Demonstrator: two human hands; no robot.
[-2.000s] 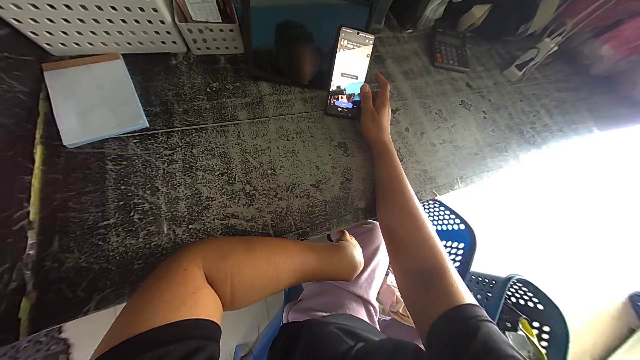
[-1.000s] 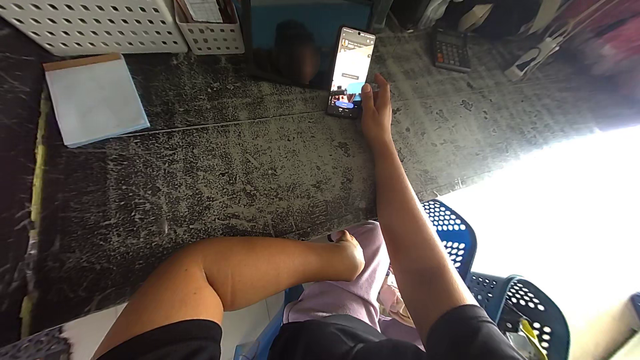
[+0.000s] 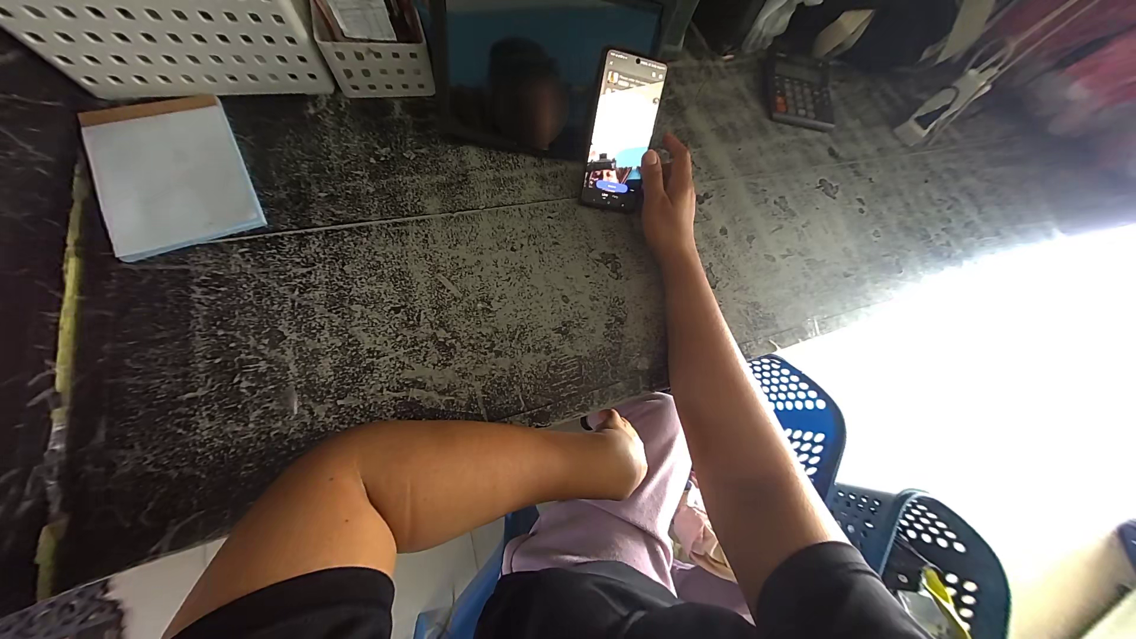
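Observation:
My right hand (image 3: 670, 197) is at the lower right edge of a smartphone (image 3: 624, 133) with a lit screen, its thumb against the phone's side and a finger reaching beyond it. The phone leans in front of a dark-framed monitor (image 3: 550, 84), which reflects a head. Over my lap in pink trousers (image 3: 603, 532) rests my left hand (image 3: 621, 454), bent inward near the table's edge, its fingers partly hidden; whether it holds anything does not show.
On the worn dark table (image 3: 426, 302) lie a notepad (image 3: 173, 177) at left and a calculator (image 3: 799, 91) at right. White perforated baskets (image 3: 177, 44) stand along the back. A white power strip (image 3: 945, 108) with cables lies at far right. Blue perforated baskets (image 3: 950, 541) stand beside my right arm.

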